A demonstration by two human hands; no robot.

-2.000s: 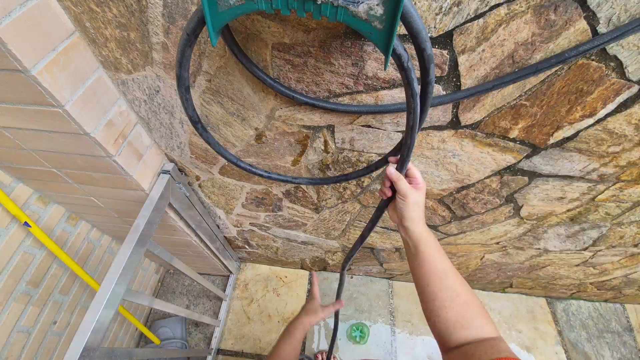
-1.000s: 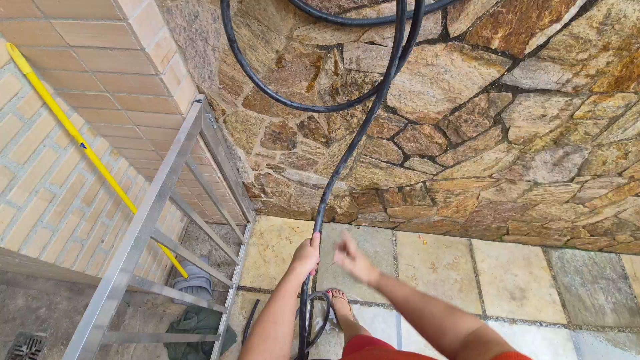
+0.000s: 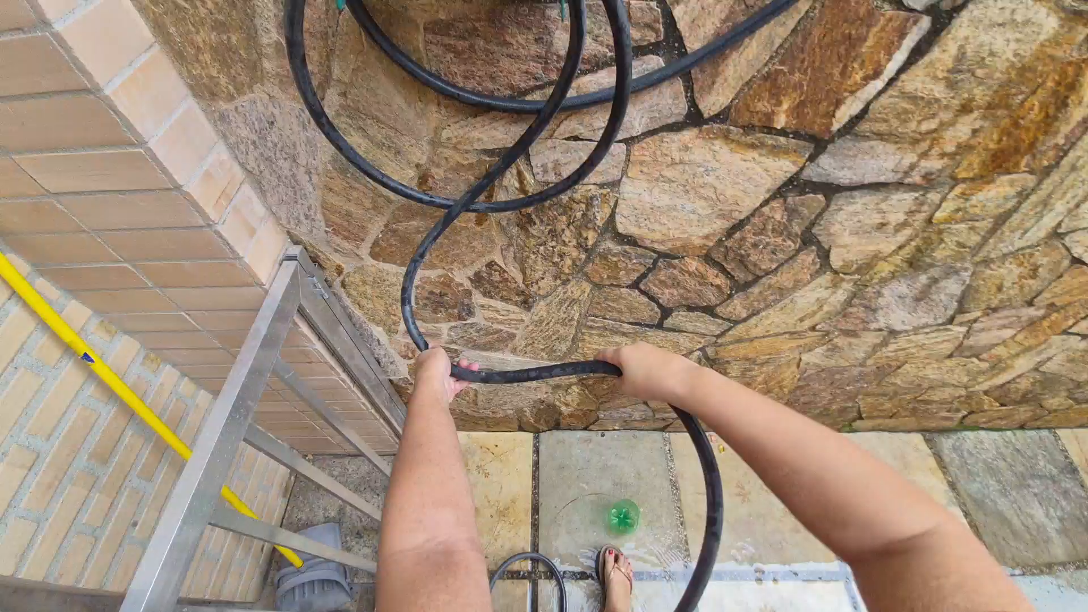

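A black hose (image 3: 544, 372) runs across between my two hands, in front of the stone wall. My left hand (image 3: 438, 370) is closed around it where it comes down from the loops above. Farther right, my right hand (image 3: 650, 371) grips the same hose, which then curves down past the bottom edge of the view. Above my hands, loops of the hose (image 3: 365, 174) hang against the wall, and a length leads off to the upper right. Only small green bits of the holder show at the top edge. Another curve of black hose (image 3: 529, 558) lies low, near my foot.
A metal gate or railing (image 3: 225, 408) stands at the left, by a tiled pillar (image 3: 127, 187). Behind it are a yellow pole (image 3: 127, 391) and a grey bucket-like object (image 3: 313, 569). A green plastic piece (image 3: 623, 516) lies on the stone paving, just ahead of my sandalled foot (image 3: 616, 578).
My right hand, apart from the hose one second ago, now grips it. Both hands have moved up, away from my feet, and the hose between them is now roughly level.
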